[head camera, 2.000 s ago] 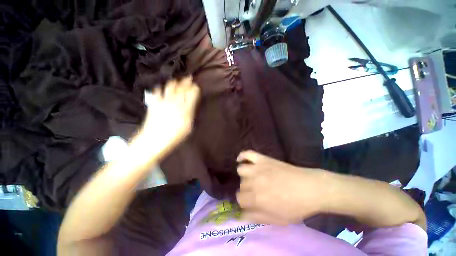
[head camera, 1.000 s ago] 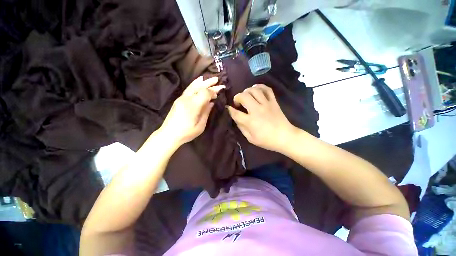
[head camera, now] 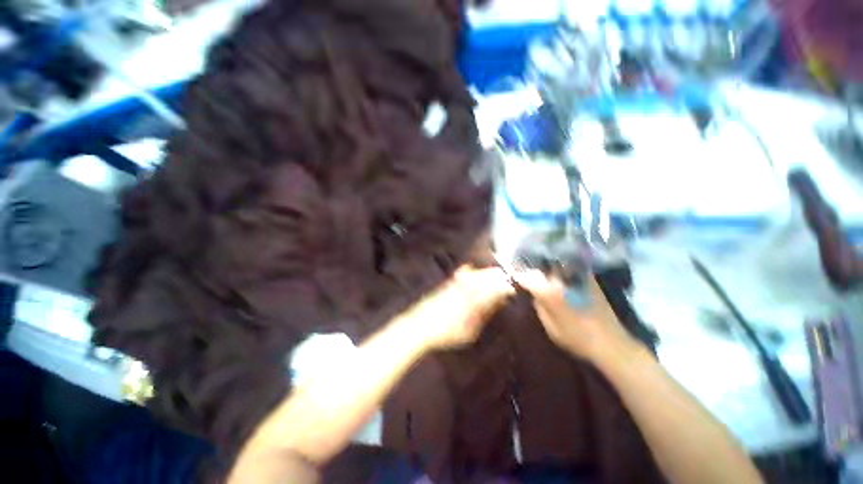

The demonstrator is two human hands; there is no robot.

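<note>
The dark brown fabric [head camera: 293,208] is heaped left of the sewing machine and hangs down toward my lap. My left hand [head camera: 473,298] and my right hand [head camera: 568,307] are close together on the fabric just below the needle area, their fingertips near the seam. The view is blurred. Both hands appear to hold the cloth. The machine head [head camera: 643,184] is white with blue, and its presser foot and needle are too blurred to make out. A small white patch [head camera: 435,120] shows on the heap.
A black screwdriver [head camera: 776,373] lies on the white table [head camera: 681,312] at right, with a pink-purple smartphone [head camera: 835,388] beyond it. A grey object [head camera: 52,227] is at far left. A dark elongated thing [head camera: 823,227] is at upper right.
The camera view has tilted up, showing more of the machine and the heap. My hands, apart two seconds ago, came to the seam and are now closer together near the needle area.
</note>
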